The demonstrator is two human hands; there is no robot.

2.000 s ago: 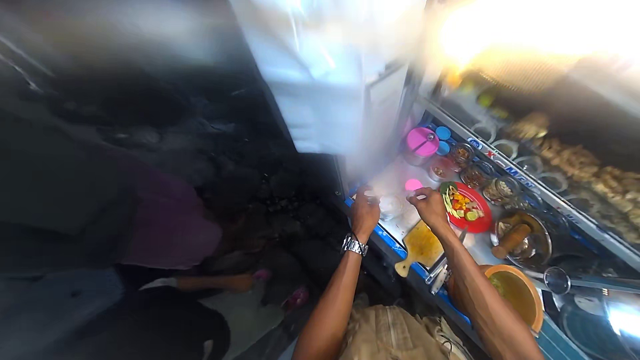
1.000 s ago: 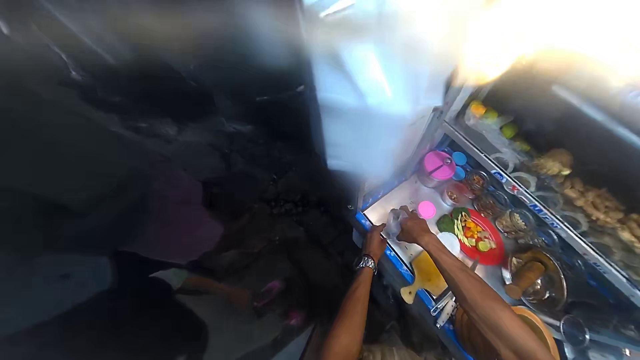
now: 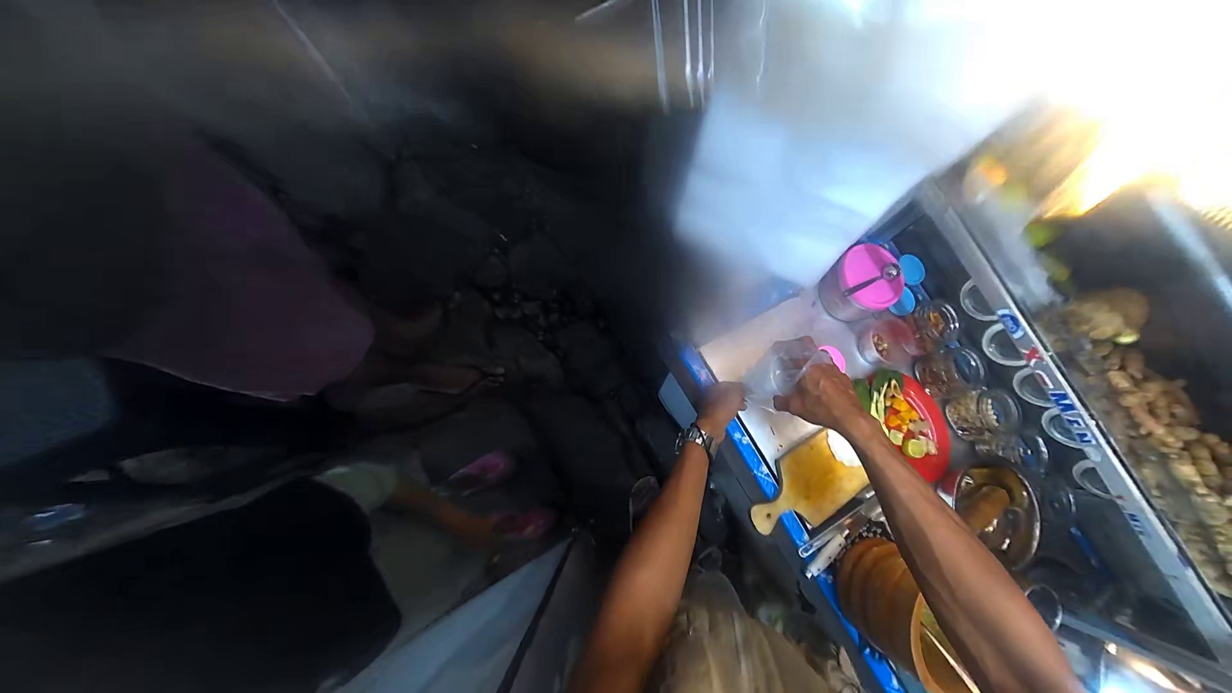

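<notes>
A clear plastic bag (image 3: 767, 378) is stretched between both hands above the metal worktop. My left hand (image 3: 722, 402), with a metal watch at the wrist, pinches its near-left side at the counter's edge. My right hand (image 3: 816, 390) holds the other side. Just beyond that hand is a small pink lid (image 3: 831, 359). To its right, a red plate (image 3: 929, 423) carries cut vegetables and lime pieces. A wooden cutting board (image 3: 813, 481) lies below the hands, a white round thing partly on it.
Jars (image 3: 982, 412), a pink-lidded container (image 3: 871, 276) and a metal bowl (image 3: 1022, 520) line the counter's far side, below a glass case. Knives lie beside an orange-brown tub (image 3: 871, 577). A person in dark clothing (image 3: 289, 568) is at the lower left.
My right hand has moved from beside the pink lid to the clear bag near my left hand. The view has shifted, and the counter appears larger partly from frame size.
</notes>
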